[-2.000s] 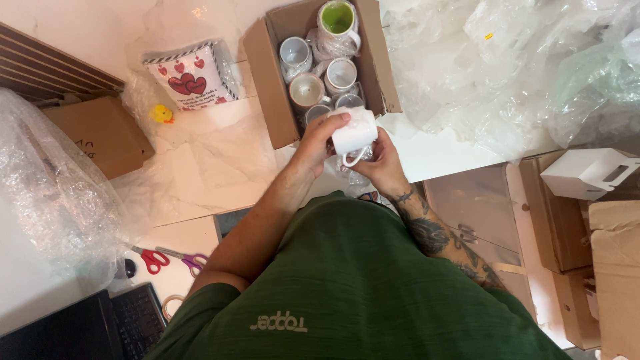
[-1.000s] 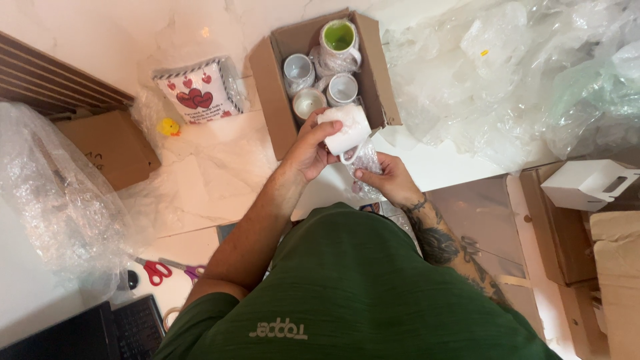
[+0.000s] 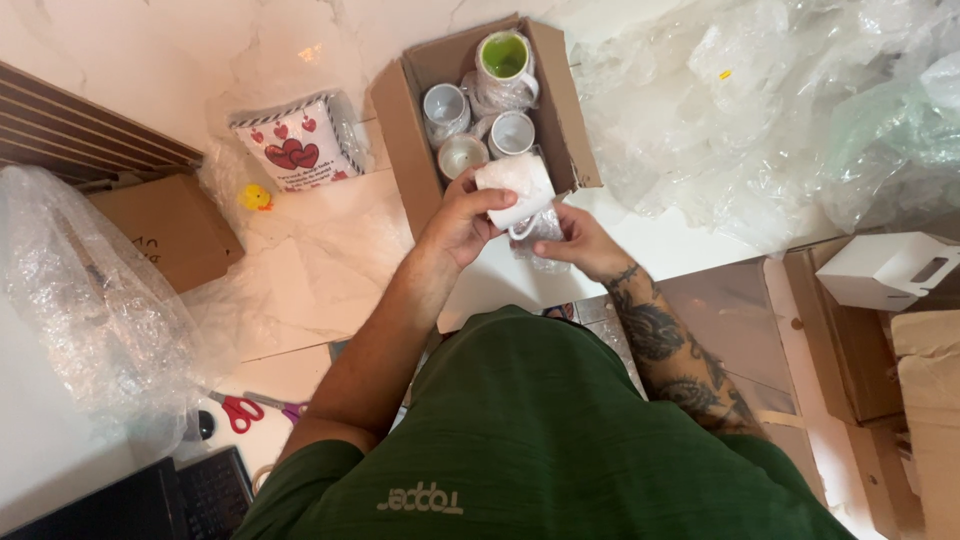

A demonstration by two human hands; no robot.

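Note:
My left hand (image 3: 466,217) grips a white mug (image 3: 529,187), its thumb across the side and the handle turned toward me. Close to the mug's handle, my right hand (image 3: 585,244) pinches a piece of bubble wrap (image 3: 546,236). Behind both hands stands an open cardboard box (image 3: 409,150) with several mugs inside, at least some in clear wrap. One is a larger mug with a green inside (image 3: 504,57); a pale grey-white mug (image 3: 446,107) is left of it. The mug I hold partly covers the near end of the box.
Clear plastic wrap (image 3: 675,120) spreads over the right side. At left are a wrapped pillow with hearts (image 3: 296,146), a yellow toy chick (image 3: 257,197), a brown carton (image 3: 169,225) and more bubble wrap (image 3: 90,300). Red-handled scissors (image 3: 241,414) lie near a keyboard (image 3: 214,487). A white carton (image 3: 885,270) is at right.
My right hand has moved away from the mug, to the right, and the bubble wrap now shows between my hands. My left hand keeps hold of the mug.

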